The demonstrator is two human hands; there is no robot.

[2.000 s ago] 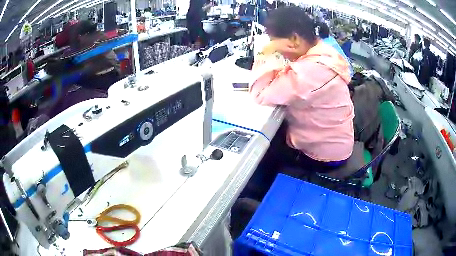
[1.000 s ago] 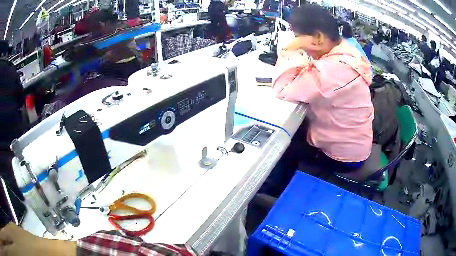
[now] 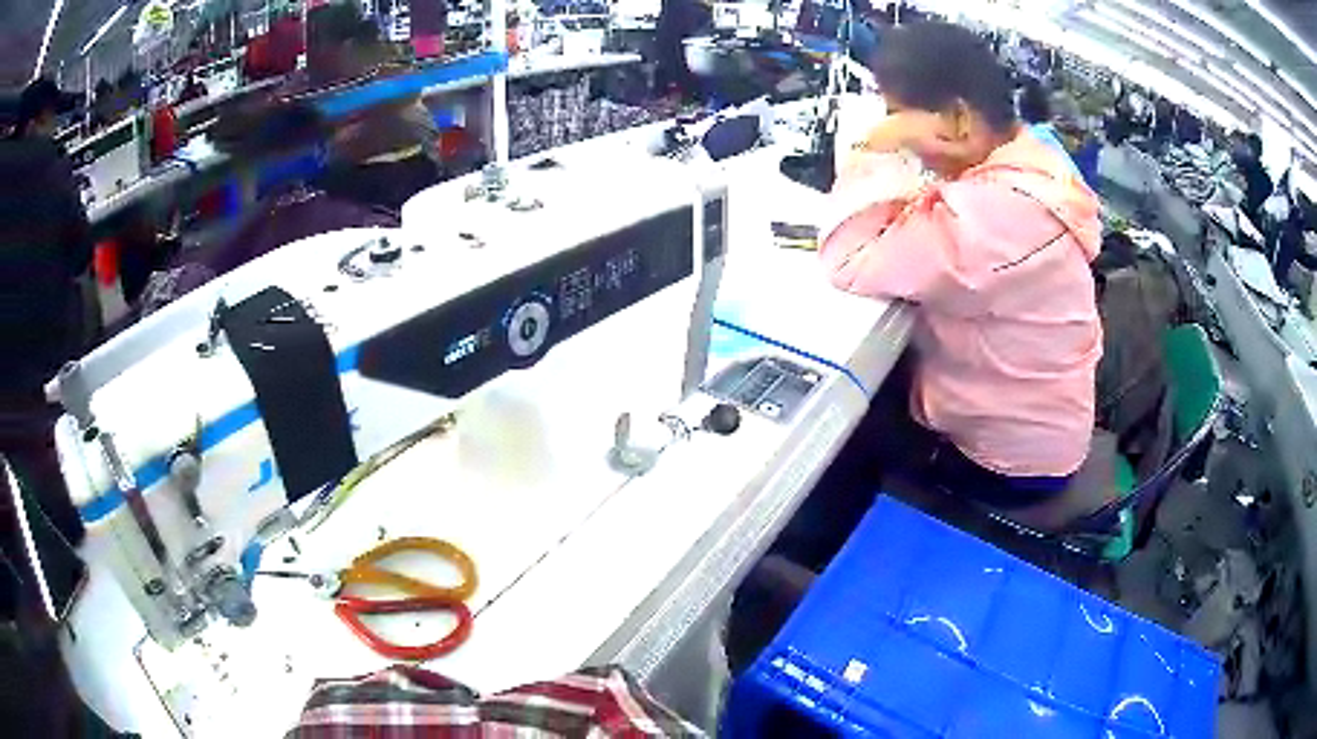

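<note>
Neither of my hands shows. A red, white and dark checked sleeve or cloth (image 3: pixel 477 707) is cut off by the bottom edge. The white sewing machine (image 3: pixel 578 368) with a blue stripe and a dark panel stands in front on the left. A black strip (image 3: pixel 293 397) with pins in it hangs over its head. The needle area (image 3: pixel 202 592) is at the lower left, with no cloth seen under it. Scissors (image 3: pixel 405 599) with one orange-yellow and one red handle lie on the table right of the needle, blades pointing left.
A blue plastic crate (image 3: pixel 982 635) stands right of the table (image 3: pixel 737 541). A person in a pink jacket (image 3: pixel 982 274) sits beyond, leaning on the table with arms folded. A green chair (image 3: pixel 1193 383) and scraps on the floor are at the right. Other people are at the far left.
A hand seen at the lower left one second ago is out of view. The machine, scissors and crate have shifted right in the picture as the view turned left.
</note>
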